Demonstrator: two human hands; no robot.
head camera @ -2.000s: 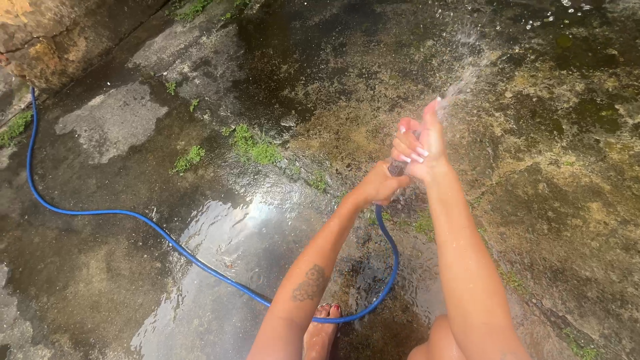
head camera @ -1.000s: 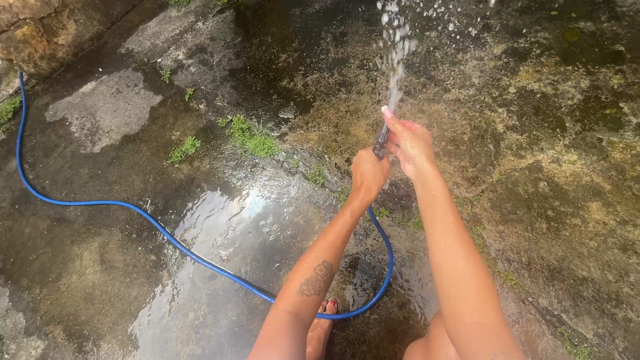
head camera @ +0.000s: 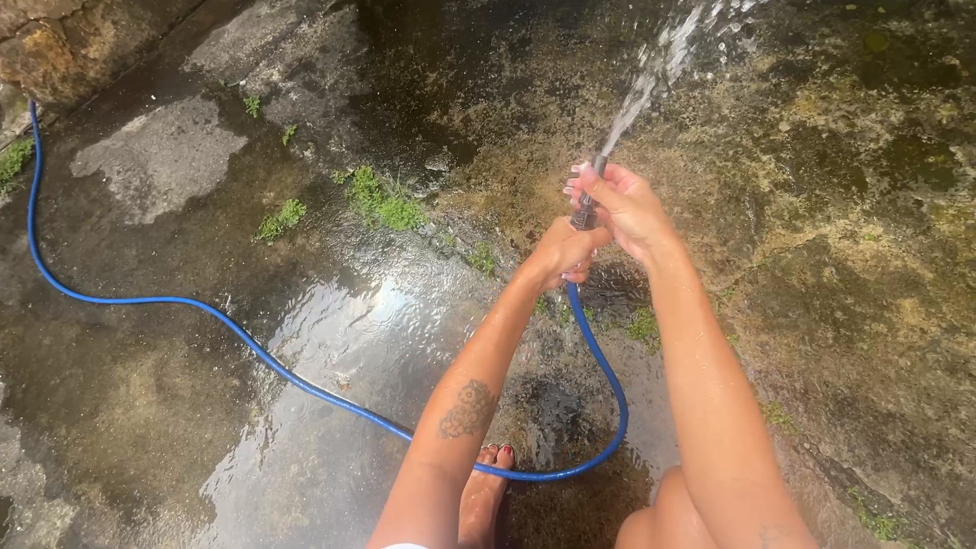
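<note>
A dark hose nozzle (head camera: pixel 585 213) points up and away, and a stream of water (head camera: pixel 648 80) sprays from its tip toward the upper right. My left hand (head camera: pixel 568 252) is wrapped around the base of the nozzle, where the blue hose (head camera: pixel 591 335) comes out below. Higher up, my right hand (head camera: pixel 621 202) grips the front of the nozzle between thumb and fingers. From there the hose loops down across my bare foot (head camera: pixel 482 499) and runs left over the wet ground.
Wet, stained concrete (head camera: pixel 366 366) spreads around my feet, with a shiny puddle at the middle. Small green weeds (head camera: pixel 385 200) grow along a crack. At the upper left, the hose meets a rough stone block (head camera: pixel 72 46).
My right thumb and fingers now close around the nozzle's tip, where the hand was more spread before. The water now leaves as a narrower stream leaning right; one second ago it went nearly straight up.
</note>
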